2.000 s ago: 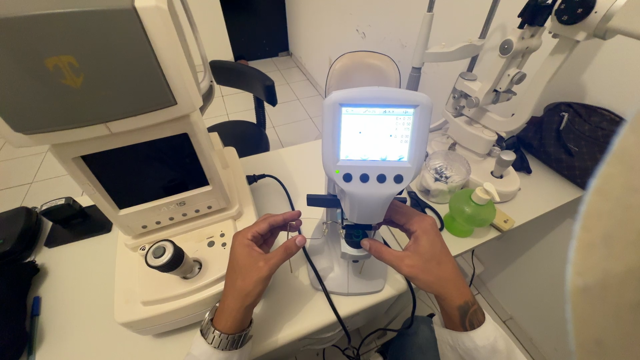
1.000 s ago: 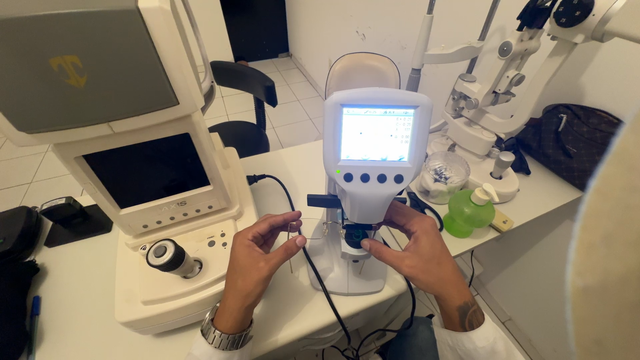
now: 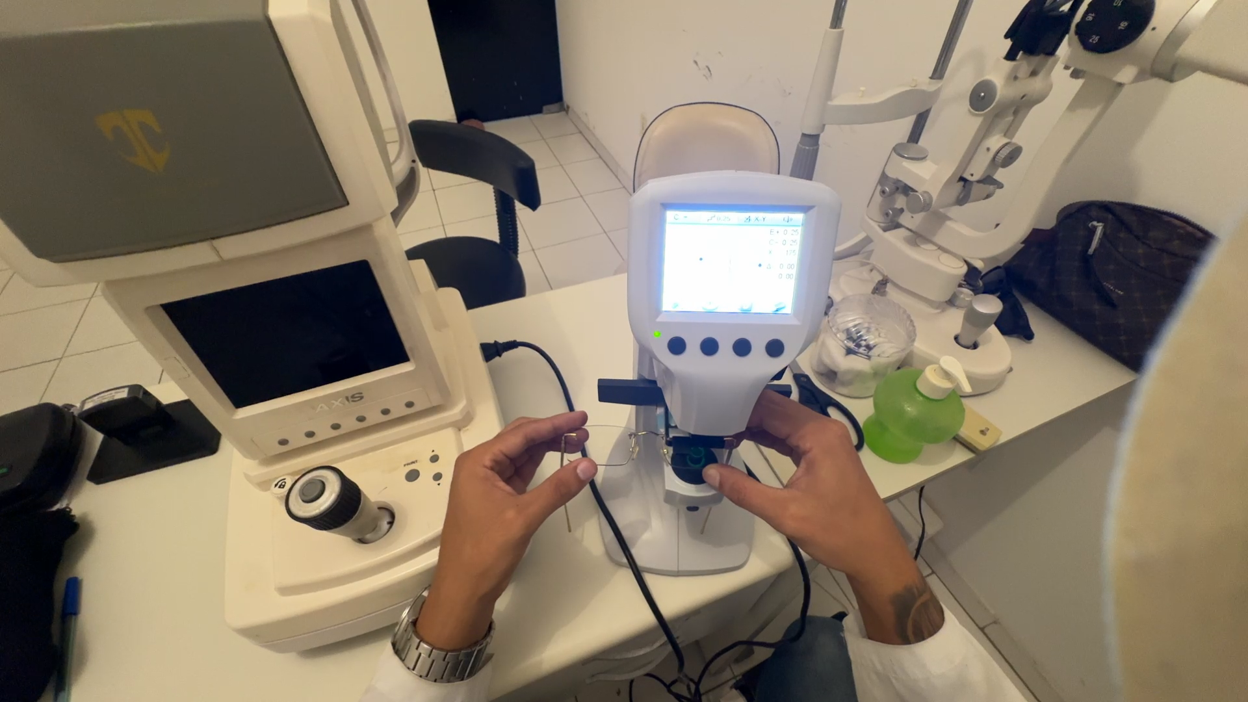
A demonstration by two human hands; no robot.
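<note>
A pair of thin metal-framed eyeglasses (image 3: 632,447) is held between my two hands at a white digital lensmeter (image 3: 729,370) with a lit screen. My left hand (image 3: 512,497) pinches the left end of the frame between thumb and fingers. One lens shows beside the instrument; the other is at the lensmeter's dark round lens support (image 3: 690,462). My right hand (image 3: 804,478) holds the frame's right end there, its fingers partly hidden behind the instrument head. The temples hang downward.
A large cream instrument with a joystick (image 3: 331,502) stands left. Right are a green pump bottle (image 3: 915,409), a clear bowl (image 3: 863,341), a slit lamp (image 3: 941,244) and a dark patterned bag (image 3: 1116,273). Black cables (image 3: 624,546) run past the lensmeter. A cream-backed chair (image 3: 707,141) stands behind.
</note>
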